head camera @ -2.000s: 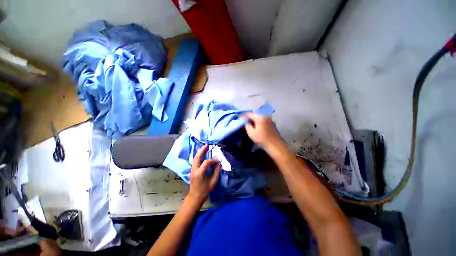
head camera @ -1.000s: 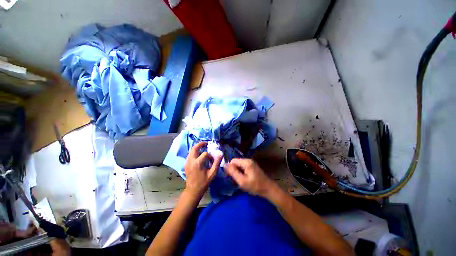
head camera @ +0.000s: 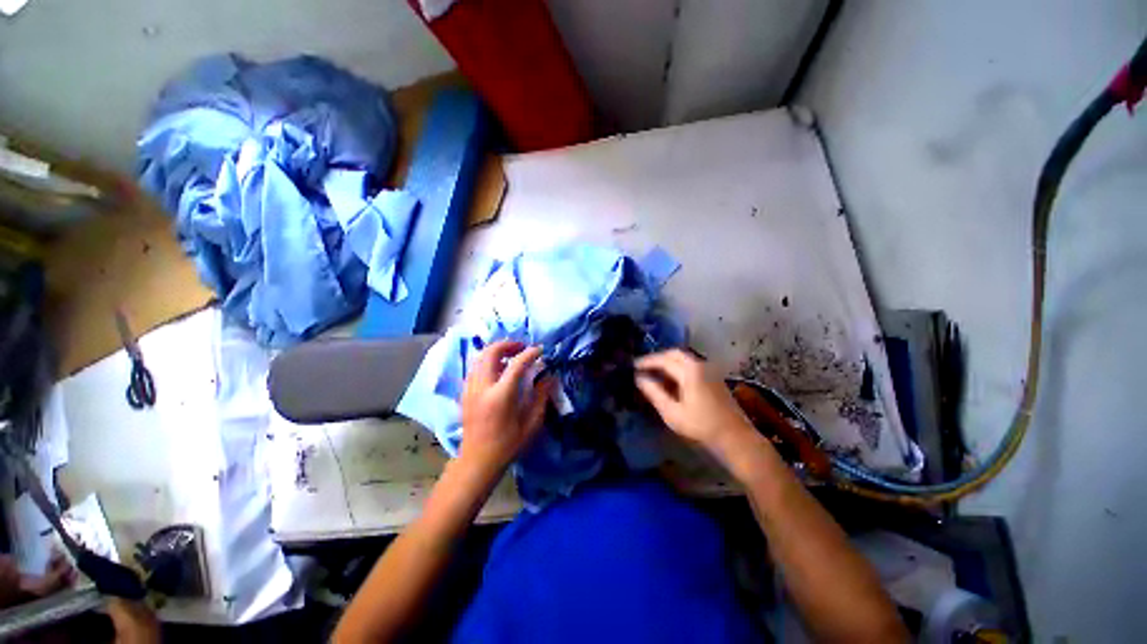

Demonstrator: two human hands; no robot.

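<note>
A bundle of light blue garment pieces [head camera: 560,292] lies bunched over the right part of the grey sleeve board [head camera: 346,380], close to my body. My left hand [head camera: 501,400] grips the bundle's near left side, with a small white bit showing beside its fingers. My right hand [head camera: 686,396] is at the bundle's right side, fingers bent near a dark fold; whether it pinches anything cannot be told. The steam iron [head camera: 774,428] rests at the right, partly hidden by my right forearm.
A large blue cloth pile [head camera: 277,201] and a blue padded board [head camera: 434,214] are at back left. Scissors [head camera: 140,375] lie at left. Red cloth [head camera: 516,69] hangs behind the table. A hose [head camera: 1034,302] curves along the right wall. Another person's hand [head camera: 44,576] shows at lower left.
My right hand went from the bundle's upper right to beside my left hand, then back out to the right. The iron was uncovered, then partly covered again. My left hand stays on the bundle.
</note>
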